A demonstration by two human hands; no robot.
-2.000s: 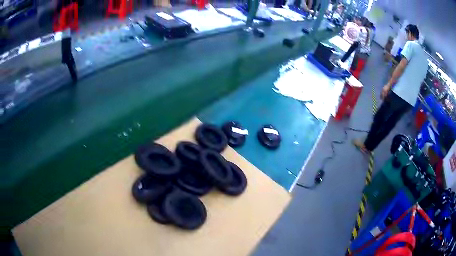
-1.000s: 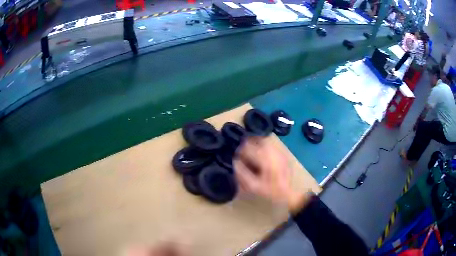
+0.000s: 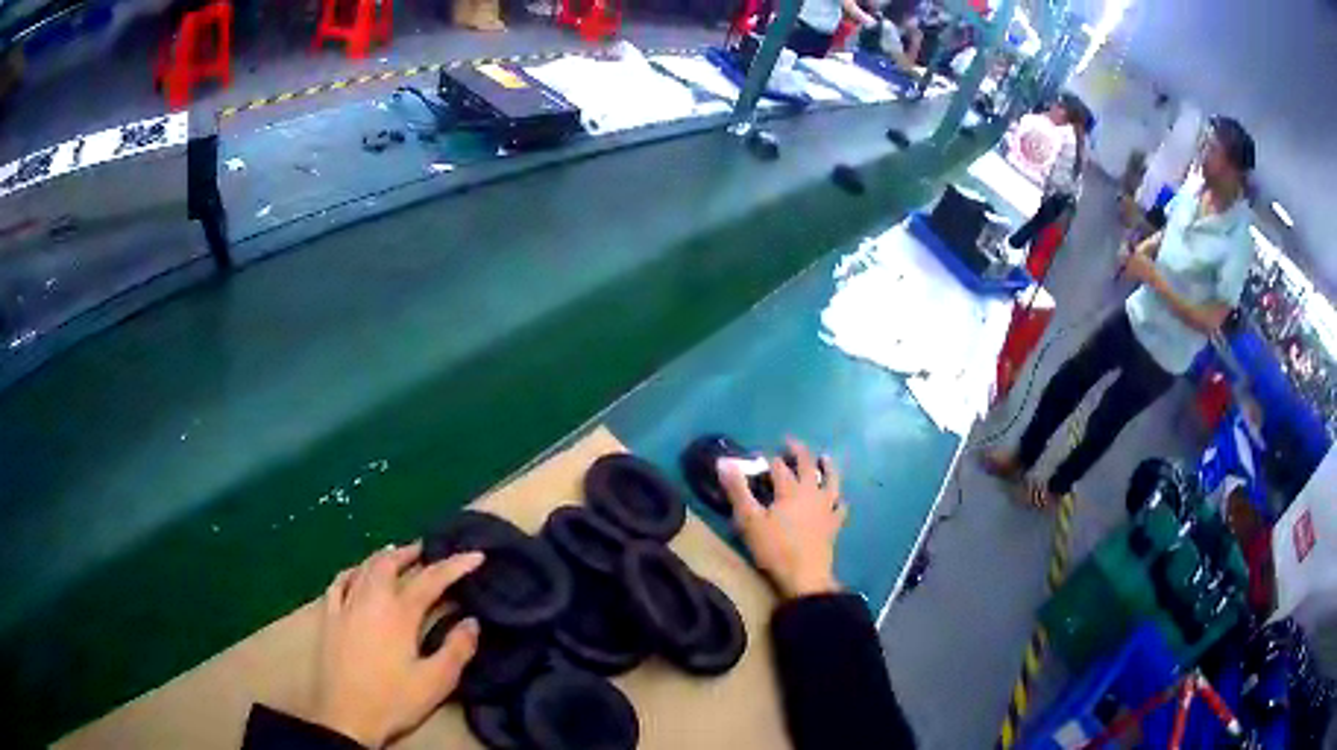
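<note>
Black ear pads (image 3: 587, 708) lie in a loose pile on the tan cardboard sheet (image 3: 719, 714). My left hand (image 3: 393, 640) is at the pile's left side, its thumb and fingers around the edge of a pad. On the blue bench beyond the cardboard lies a black oval pad with a white label (image 3: 713, 472). My right hand (image 3: 789, 520) is just right of it, thumb by the label, fingers curled over another dark pad that it mostly hides.
A green conveyor (image 3: 352, 352) runs behind the bench. White sheets (image 3: 894, 315) and a blue tray (image 3: 953, 261) are further along. A person (image 3: 1173, 279) stands in the aisle at right. Bins with black parts (image 3: 1173, 557) are on the floor, lower right.
My right hand has moved from the pile to the labelled pads on the bench. My left hand has come up from the bottom edge to the pile's left side.
</note>
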